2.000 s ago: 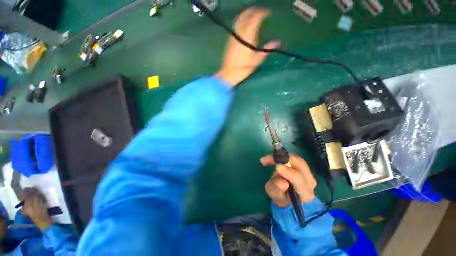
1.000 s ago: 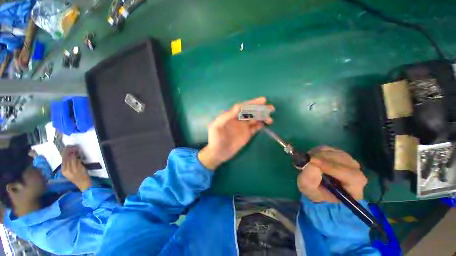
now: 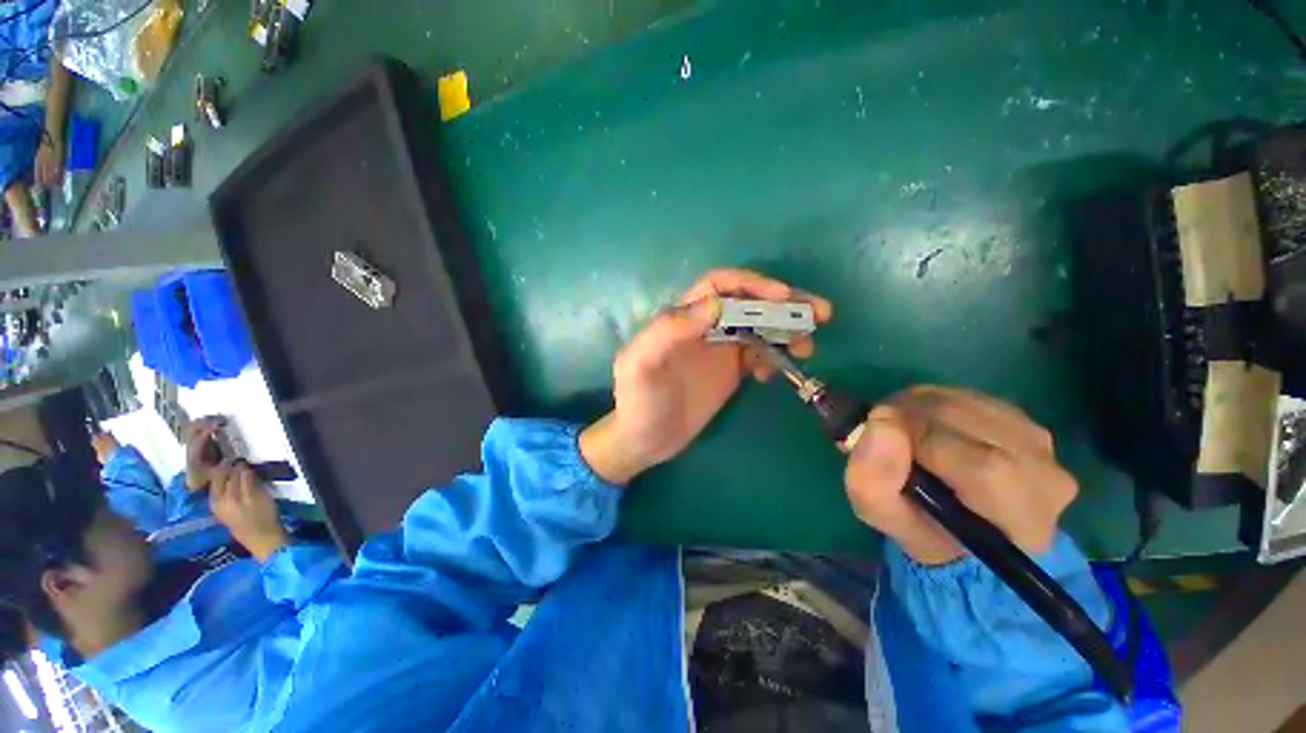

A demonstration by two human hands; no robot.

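My left hand (image 3: 666,375) holds a silver-white electronic module (image 3: 763,317) in its fingertips, above the green bench mat, near the middle of the view. The module's slotted face shows. My right hand (image 3: 953,473) grips the black handle of a soldering iron (image 3: 988,547). The iron's thin metal barrel points up and left, and its tip is at the module's lower edge. Whether the tip touches the module cannot be told. Another silver module (image 3: 363,279) lies in the black parts tray (image 3: 461,308) at left.
A black box with tan tape strips (image 3: 1220,236) stands at right, beside a small white tray (image 3: 1286,480) cut off by the edge. A yellow square (image 3: 454,96) lies beyond the parts tray. Blue bins (image 3: 194,327) and a person in a blue smock (image 3: 215,630) are at left.
Since two seconds ago, my left hand has come back from the far side and taken hold of a module. The iron's tip has come to the module. Over the last second, the module has tilted slightly.
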